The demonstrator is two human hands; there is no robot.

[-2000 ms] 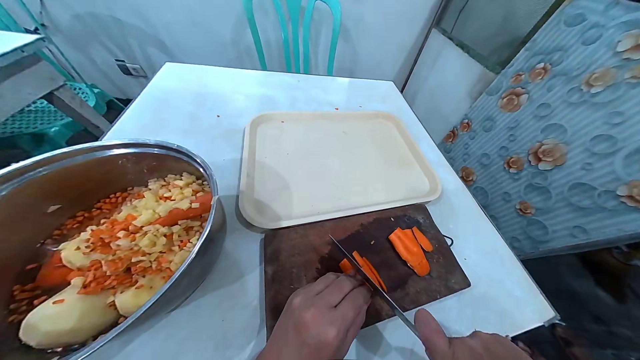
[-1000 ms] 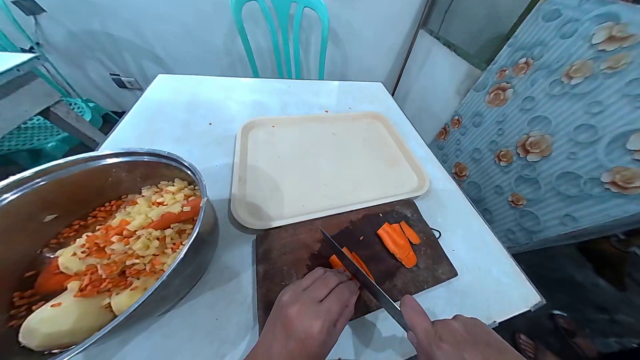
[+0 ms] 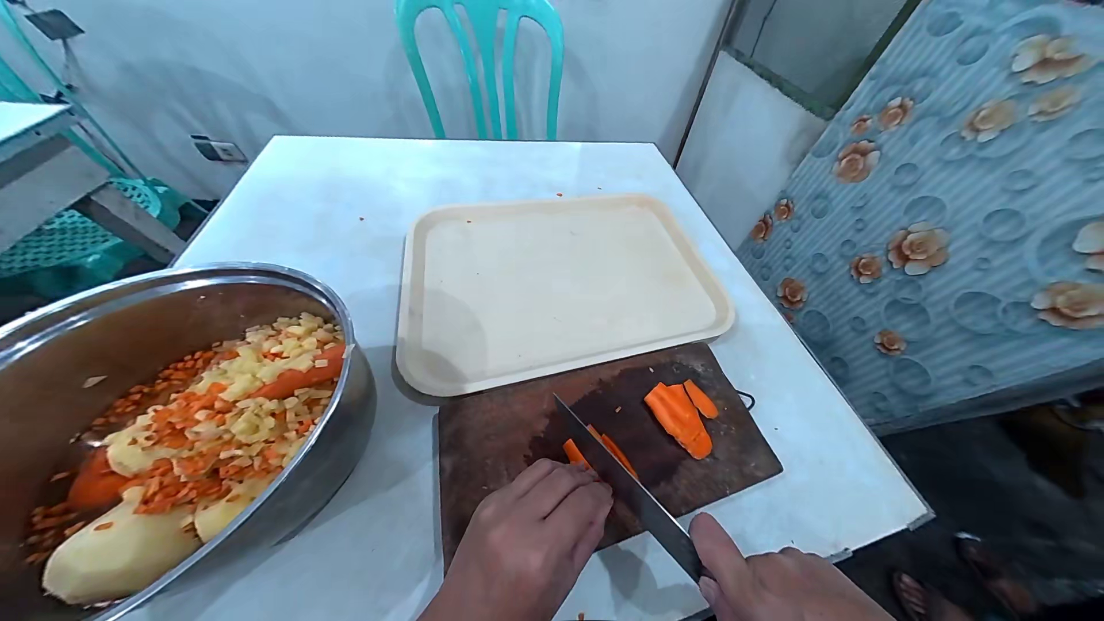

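Observation:
My left hand [image 3: 539, 535] presses carrot strips [image 3: 614, 450] against a dark brown cutting board [image 3: 500, 431], fingertips curled. My right hand [image 3: 768, 569] grips the handle of a kitchen knife [image 3: 634, 496], whose blade slants up and left across the strips beside my left fingertips. Flat carrot slices [image 3: 680, 417] lie to the right on the board. A steel pot [image 3: 345, 440] at the left holds diced carrot [image 3: 185, 423], pale diced pieces [image 3: 250, 379] and peeled potatoes [image 3: 121, 548].
A cream tray [image 3: 561, 285] lies behind the board, touching its far edge. Both rest on a white table [image 3: 336, 172]. Beyond are a turquoise chair [image 3: 492, 60] and a wall; a flower-patterned curtain or cover [image 3: 931, 198] hangs at the right. Sandalled feet [image 3: 923, 595] show at lower right.
The view has shifted slightly. Both hands remain at the board, the left on the carrot strips and the right on the knife; nothing else has plainly changed.

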